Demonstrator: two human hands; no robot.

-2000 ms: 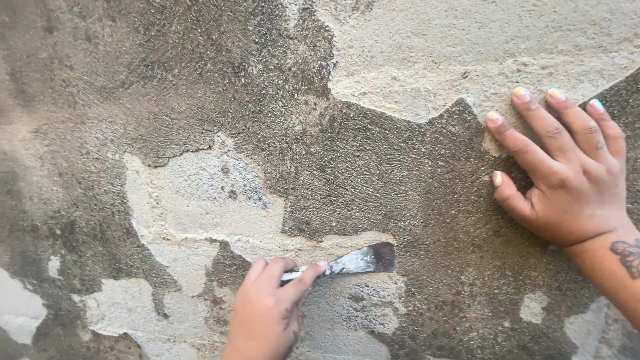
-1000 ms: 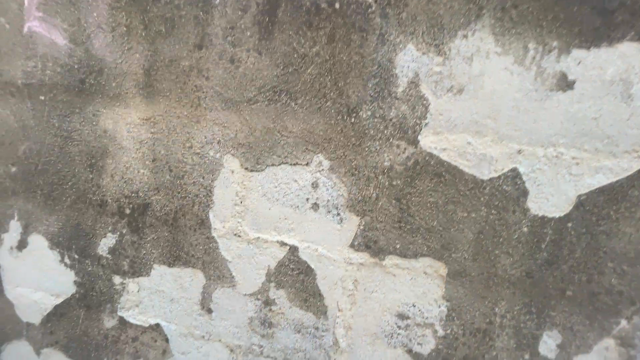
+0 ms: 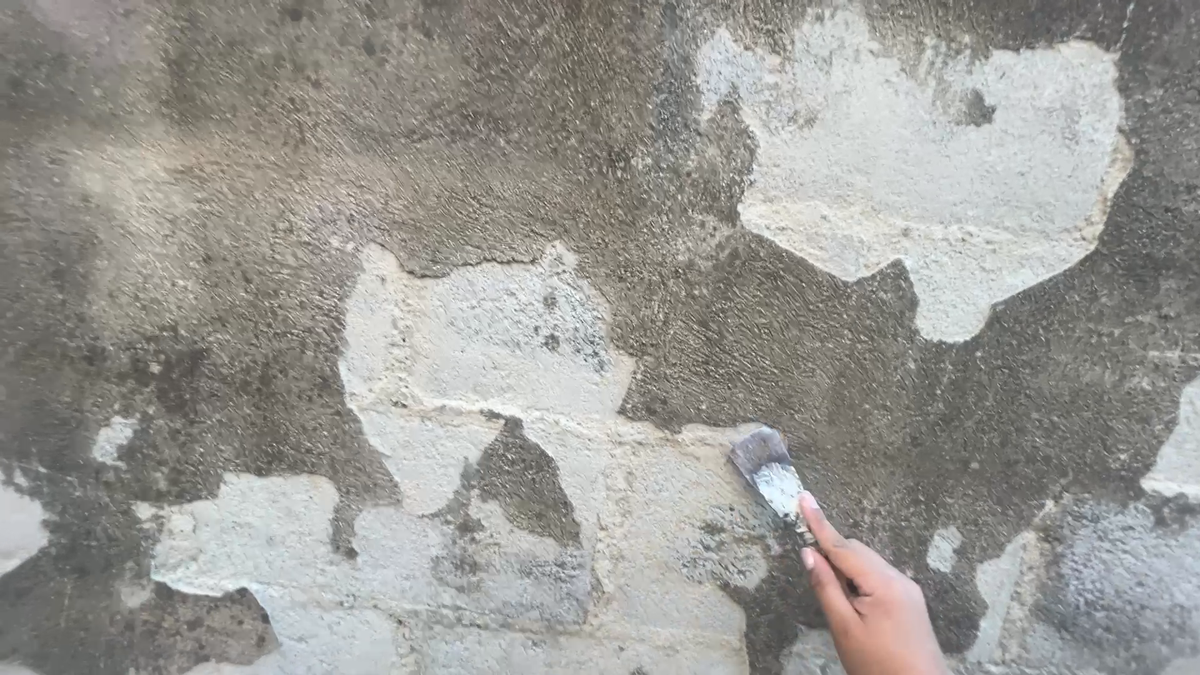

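Note:
My right hand (image 3: 872, 591) comes in from the lower right, its thumb and index finger closed on the handle of a metal scraper (image 3: 776, 476). The scraper tilts up and to the left, its blade smeared with whitish material. Its tip lies at the top right corner of a pale bare patch (image 3: 675, 525), by the edge of the dark, rough plaster coat (image 3: 797, 347) on the wall. My left hand is out of view.
Another pale patch (image 3: 937, 178) with jagged edges lies at the upper right. A dark island of coating (image 3: 530, 483) remains within the lower patch. A rough grey area (image 3: 1116, 581) shows at the lower right.
The scraper was in my left hand two seconds ago and is now in my right, which lay flat on the wall then. Both hands were out of view one second ago. The view has shifted.

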